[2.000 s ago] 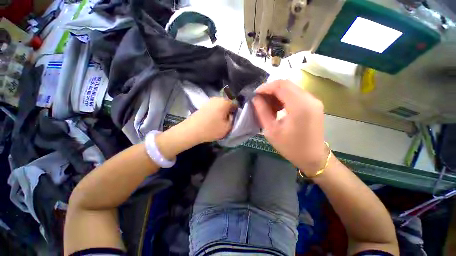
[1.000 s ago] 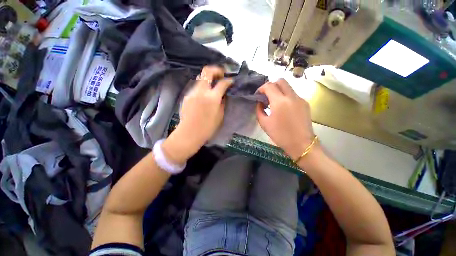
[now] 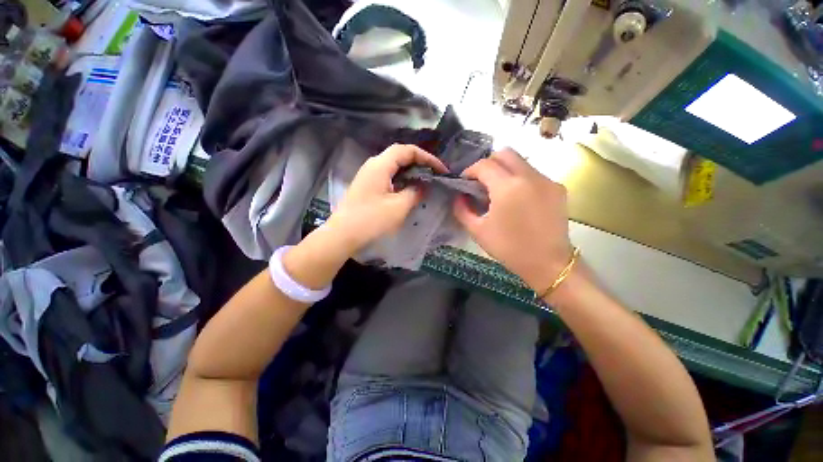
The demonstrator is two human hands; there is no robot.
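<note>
My left hand (image 3: 386, 194) and my right hand (image 3: 514, 209) pinch a dark grey folded edge of the garment (image 3: 302, 99) between them, at the table's front edge. The fingertips are close together, a short gap apart. A light grey part of the garment hangs below the fold over the table edge. The rest of the garment, dark and light grey, lies bunched to the left. The sewing machine's presser foot area (image 3: 549, 124) is behind and right of my hands; the held edge is away from it.
The machine's green panel (image 3: 650, 113) has a lit screen. A white roll (image 3: 632, 152) lies behind the bed. A curved light piece with dark band (image 3: 383, 41) lies behind the garment. Plastic packages (image 3: 167, 135) and a cloth heap (image 3: 108, 280) are left. Green slim tools (image 3: 767, 311) lie right.
The machine and table have shifted right and down in view. My left hand has turned from a fist-like hold, and both hands now pinch a straightened dark fold side by side.
</note>
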